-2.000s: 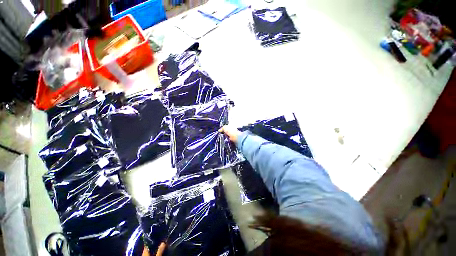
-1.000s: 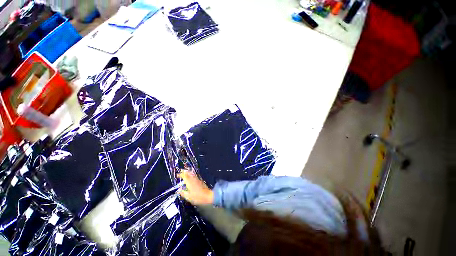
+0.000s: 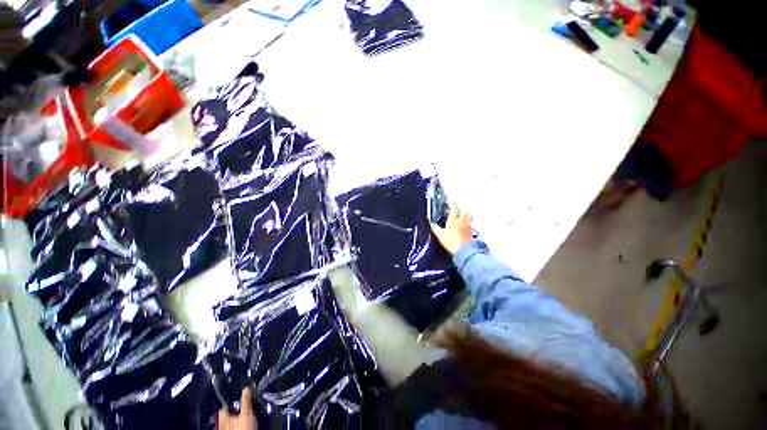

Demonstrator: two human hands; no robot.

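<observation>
Dark folded garments in clear, shiny bags lie in overlapping groups. My right hand (image 3: 454, 228) is at the right edge of a single bagged garment (image 3: 391, 231), with the thumb over its edge and the fingers along the outside. This piece lies flat beside a middle stack of bagged garments (image 3: 277, 222). My left hand (image 3: 238, 413) is cut off by the bottom edge, with only fingers showing at the near stack (image 3: 298, 353); its grip is hidden. A long fanned stack (image 3: 126, 336) lies on the left.
Red baskets (image 3: 172, 97) and a blue bin (image 3: 160, 32) stand at the far left. Another bagged stack (image 3: 383, 27) lies at the far side of the white table (image 3: 496, 109). A phone (image 3: 581, 36) and clutter lie at far right. A red tote (image 3: 711, 109) is beyond the table edge.
My right hand has moved from the middle stack to the outer edge of the single bagged garment on the right. My left fingers show again at the bottom. The camera view has shifted.
</observation>
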